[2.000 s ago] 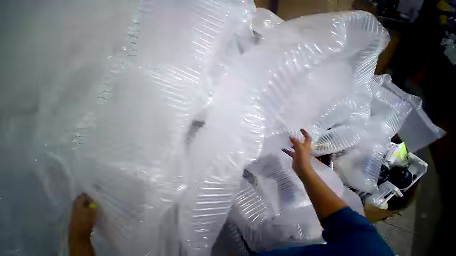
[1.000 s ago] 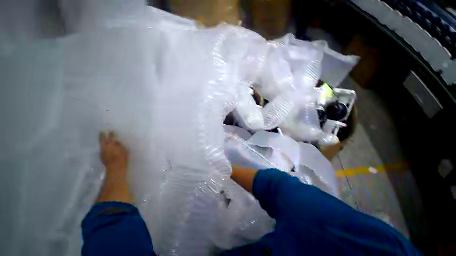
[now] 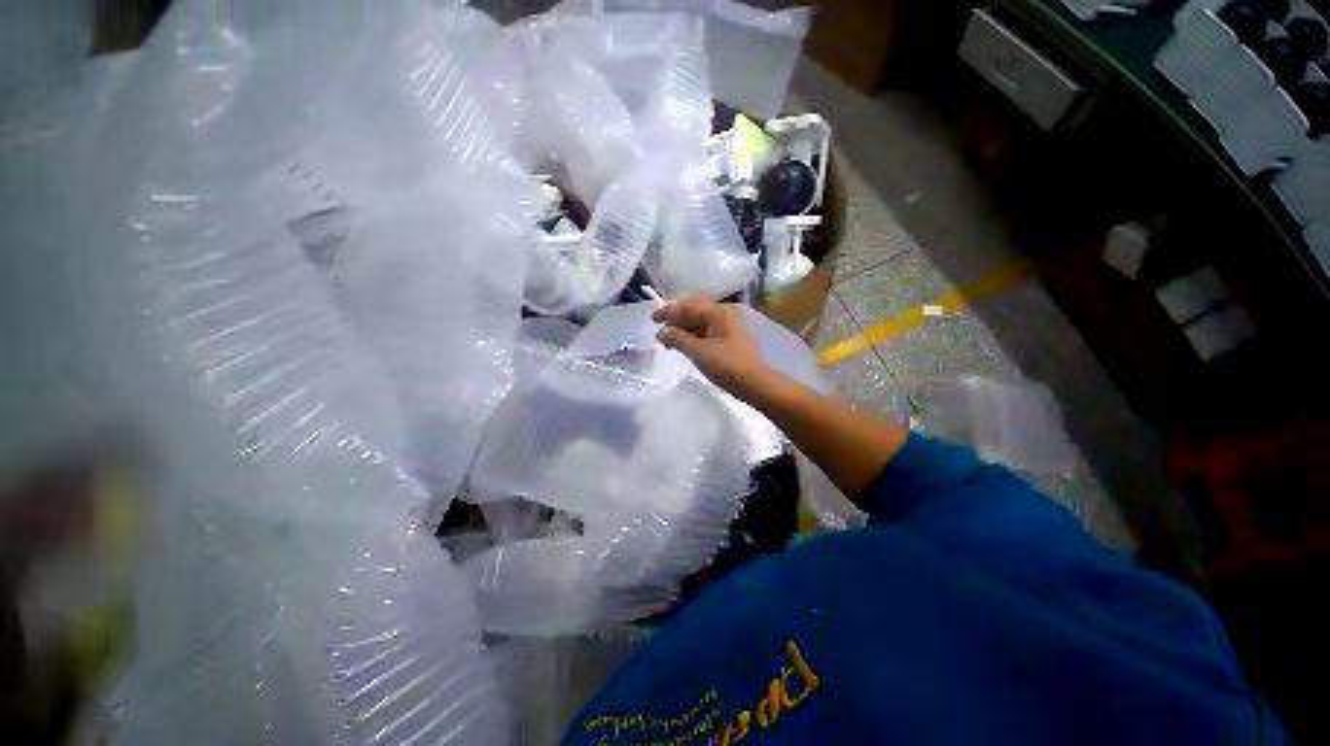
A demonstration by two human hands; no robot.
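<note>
A large heap of clear-white ribbed air-column bags (image 3: 423,277) fills the left and middle of the view. My right hand (image 3: 708,338) is right of the middle, palm down with fingers curled. Its fingertips pinch the edge of a thin whitish air-column sheet (image 3: 620,332). Below this hand, a ribbed air-column bag (image 3: 584,437) lies over dark things, mostly hidden. My left hand cannot be made out; a brownish blur at the left edge is too unclear to name.
An open carton (image 3: 805,300) with black-and-white units (image 3: 788,190) stands beyond my right hand. Right of it are a yellow floor line (image 3: 912,324) and loose plastic (image 3: 1006,423). A green bench (image 3: 1152,88) carries black-topped white units at upper right.
The view has shifted right, so the carton and bags appear farther left. My right hand has come out from behind the plastic and reached forward to the sheet. My left hand is no longer clearly seen.
</note>
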